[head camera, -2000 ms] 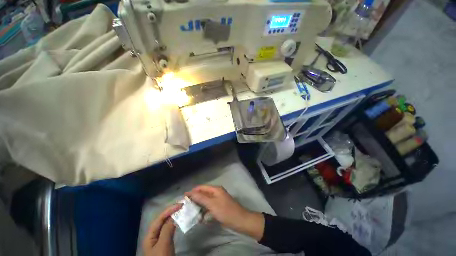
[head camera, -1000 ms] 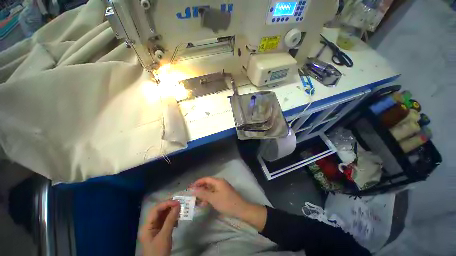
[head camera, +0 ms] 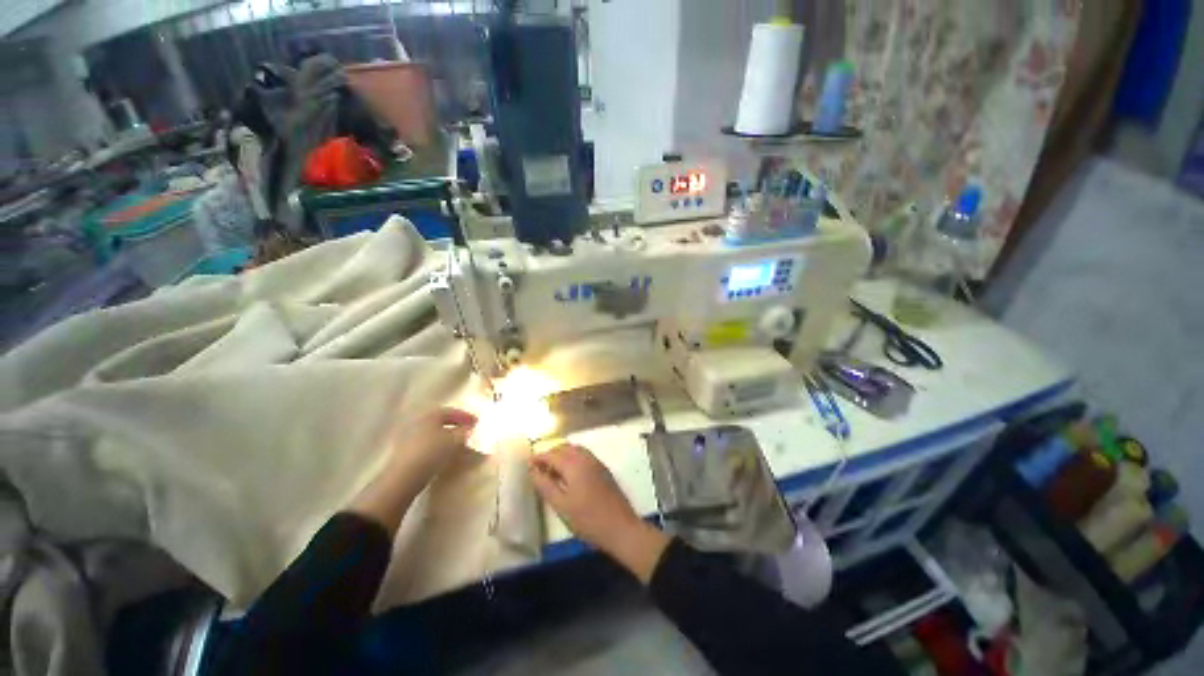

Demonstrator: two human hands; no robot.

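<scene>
The large cream cloth (head camera: 277, 449) is draped over the table's left side, with its folded edge (head camera: 518, 508) running from the needle area towards the table's front. The white sewing machine (head camera: 634, 297) stands behind it; lamp glare hides the presser foot and needle. My left hand (head camera: 429, 449) is on the cloth left of the glare, fingertips close together. My right hand (head camera: 581, 486) is just right of the folded edge, fingertips near it. The glare and blur hide what, if anything, either hand grips. The small white label is not visible.
A metal tray (head camera: 724, 489) sits at the table's front edge, right of my right hand. Scissors (head camera: 901, 337) and blue snips (head camera: 829, 405) lie to the right. A white thread cone (head camera: 770, 82) stands behind the machine. A dark crate (head camera: 1056, 528) is at lower right.
Both hands have moved up from my lap to the cloth by the needle. The small white label they held is no longer seen. The view has tilted up, showing the workshop behind.
</scene>
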